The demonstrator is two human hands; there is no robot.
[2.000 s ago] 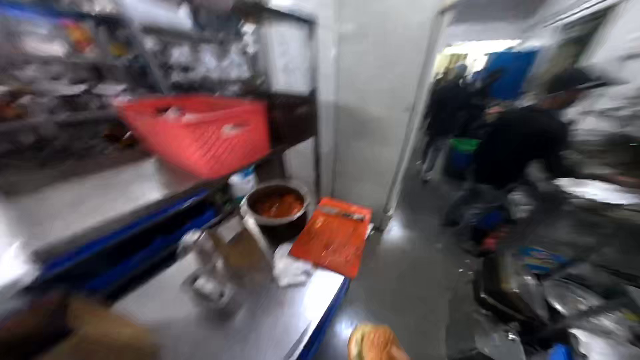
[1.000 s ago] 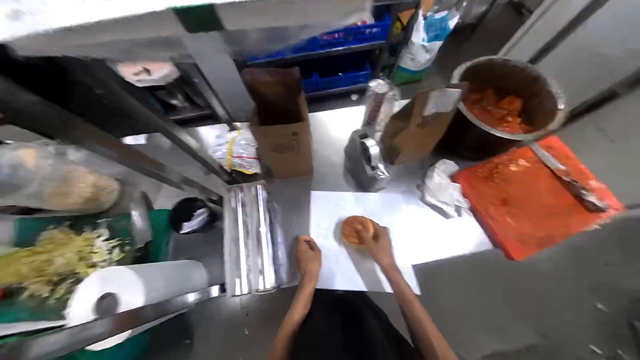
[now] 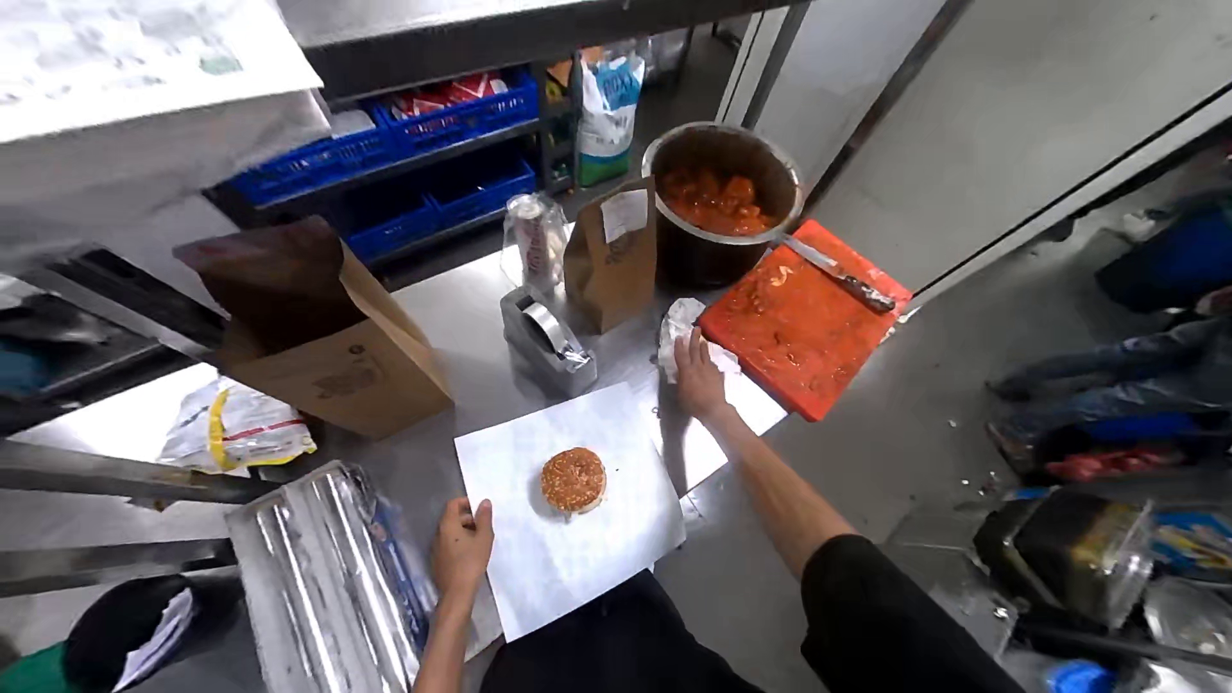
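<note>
A sesame-topped burger bun (image 3: 574, 480) lies on a white sheet of paper (image 3: 616, 549) on the steel table. My left hand (image 3: 463, 544) is at the paper's left edge, fingers curled; whether it pinches the edge cannot be told. Over on the right, my right hand (image 3: 700, 377) rests with spread fingers on a crumpled white cloth or paper (image 3: 681, 322). The cloth lies beside a red cutting board (image 3: 799, 332), which is smeared with sauce and bears a knife (image 3: 839, 273). A tape dispenser (image 3: 549, 344) stands beyond the paper.
A large pot of red sauced food (image 3: 722, 183) stands behind the board. Brown paper bags (image 3: 327, 380) (image 3: 612, 260), a wrapped can (image 3: 534, 241) and foil-like rolls (image 3: 327, 577) surround the work area. A metal shelf (image 3: 539, 24) overhangs the far side.
My right hand has left the bun and moved right onto the crumpled cloth. The bun, under my right hand a second ago, now lies uncovered on the paper.
</note>
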